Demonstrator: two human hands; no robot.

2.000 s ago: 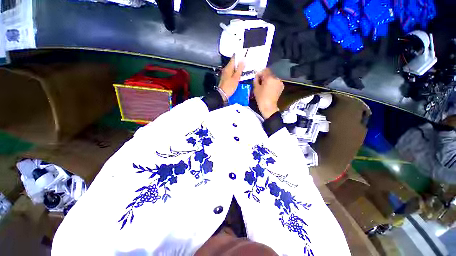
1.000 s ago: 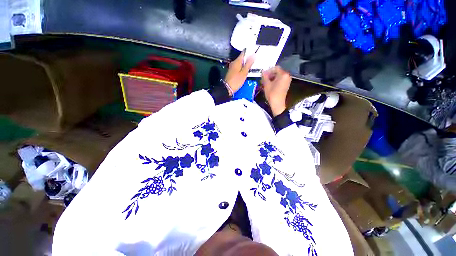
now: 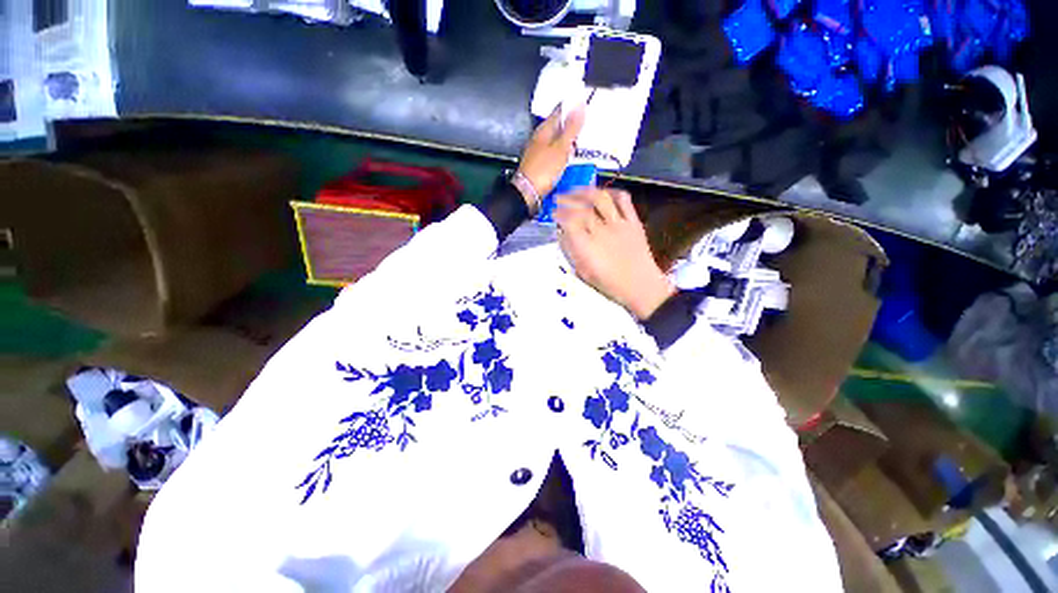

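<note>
A white housing [image 3: 621,110] with a dark square window lies tilted at the bench's front edge. My left hand [image 3: 545,159] is on its lower left side and holds it. A shiny blue flat piece [image 3: 569,191] shows just below the housing, between my hands. My right hand [image 3: 607,240] is at the lower right edge of the blue piece, fingers bent and partly blurred. Whether it grips the piece cannot be told. A thin dark wire shows near the housing's lower edge.
A heap of blue flat pieces [image 3: 818,58] lies at the upper right, with black pads [image 3: 743,145] beside it. A white unit [image 3: 998,116] stands further right. White parts [image 3: 743,278] fill a carton by my right arm. A black tool [image 3: 410,35] lies at the top.
My right hand has moved down and left from the housing's lower right corner to the blue piece. My left hand stays on the housing.
</note>
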